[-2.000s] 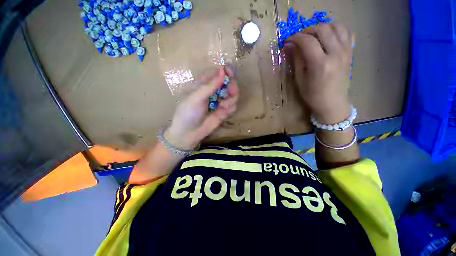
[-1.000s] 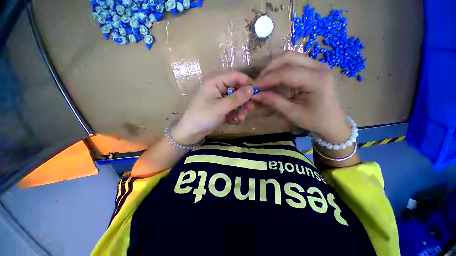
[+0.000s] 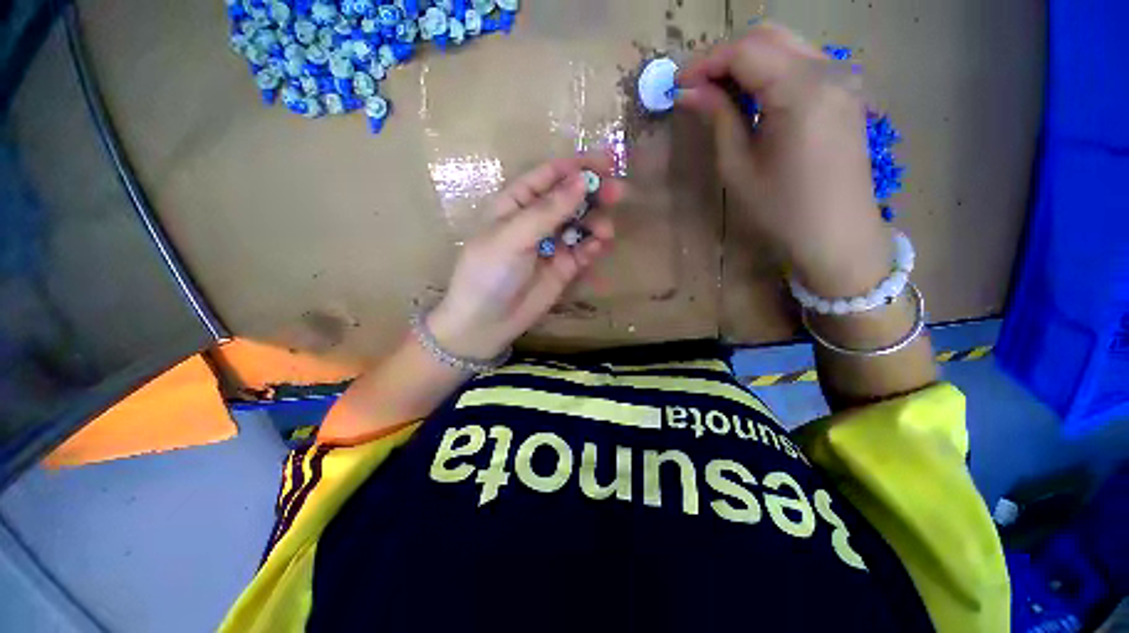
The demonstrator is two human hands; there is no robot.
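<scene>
My left hand (image 3: 526, 254) is at the middle of the bench, palm up, holding several small blue-and-white assemblies (image 3: 572, 234); one pale round face shows at its fingertips. My right hand (image 3: 774, 148) is at the right edge of the white round grease pot (image 3: 657, 84), thumb and finger pinched on a small blue insert (image 3: 674, 93). The hand and forearm partly cover the pile of plain blue inserts (image 3: 883, 155). A heap of blue-and-white assemblies (image 3: 328, 50) lies at the upper left.
Brown cardboard (image 3: 334, 210) with shiny clear tape (image 3: 466, 176) covers the bench. Dark smudges surround the pot. A dark curved rim (image 3: 136, 223) and an orange flap (image 3: 149, 414) are at left. A large blue bin (image 3: 1090, 210) stands at right.
My right hand has left my left hand's fingertips and moved up and right to the white pot. My left hand has opened somewhat, showing the assemblies in its palm.
</scene>
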